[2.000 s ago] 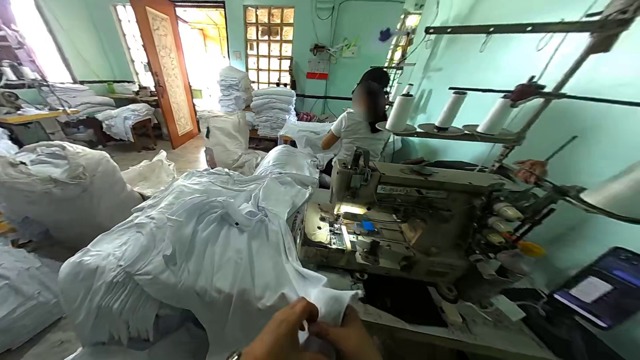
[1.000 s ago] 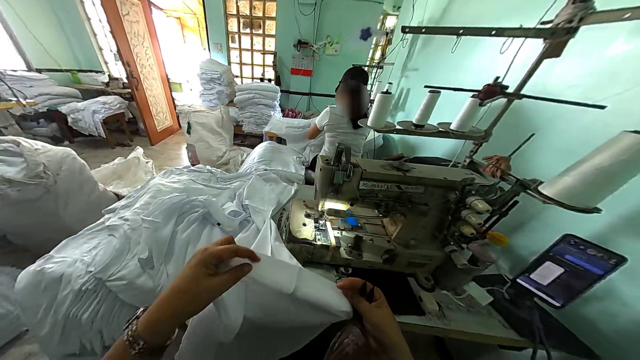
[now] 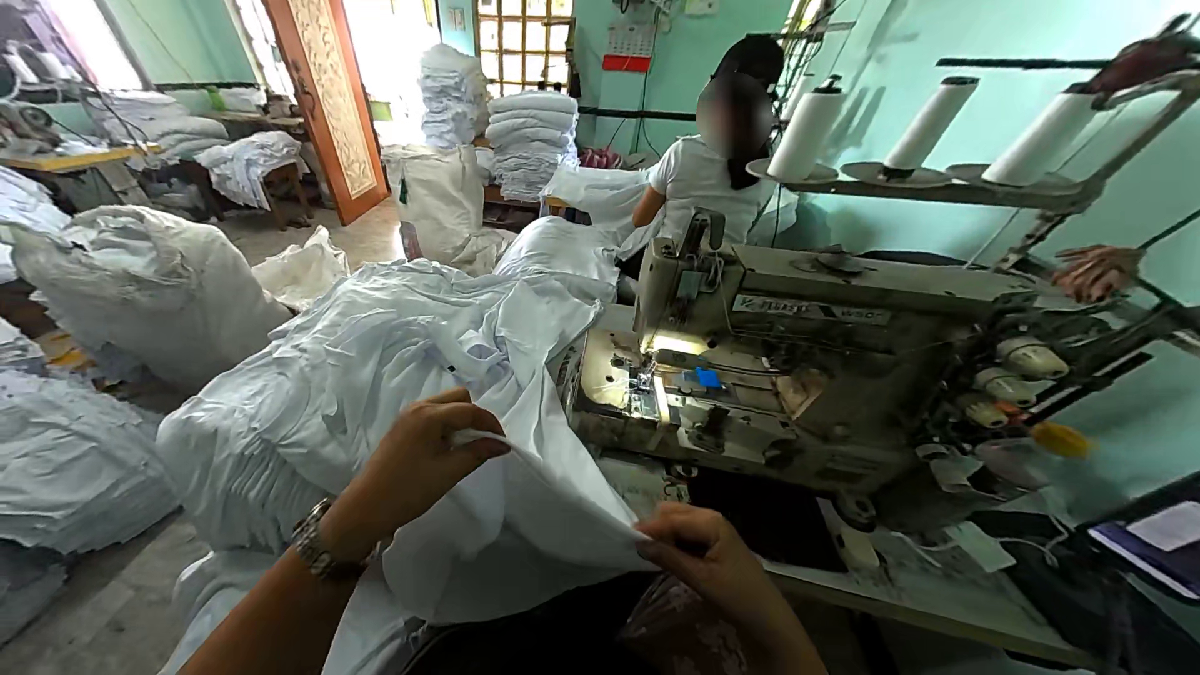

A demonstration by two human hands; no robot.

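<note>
A white fabric piece [image 3: 525,525] is stretched by its edge between my two hands, in front of the industrial sewing machine. My left hand [image 3: 427,459], with a metal watch at the wrist, pinches the edge on the left. At the other end of that edge, my right hand [image 3: 698,553] grips it between thumb and fingers, just below the machine's front. The sewing machine [image 3: 816,347] has its lamp lit over the needle area, and no cloth shows under the needles. A large heap of white garments [image 3: 347,375] lies to the left of the machine, behind my left hand.
White thread cones [image 3: 808,131] stand on a rack above the machine. A person [image 3: 717,178] in a white shirt sits beyond it. Large white sacks [image 3: 159,291] stand on the left, and stacked white cloth [image 3: 532,141] is at the back. A phone or tablet [image 3: 1158,544] lies at the right edge.
Two seconds ago my hands were close together at the cloth; they then spread apart. The cloth's edge is now drawn taut between them. The left hand now pinches the edge.
</note>
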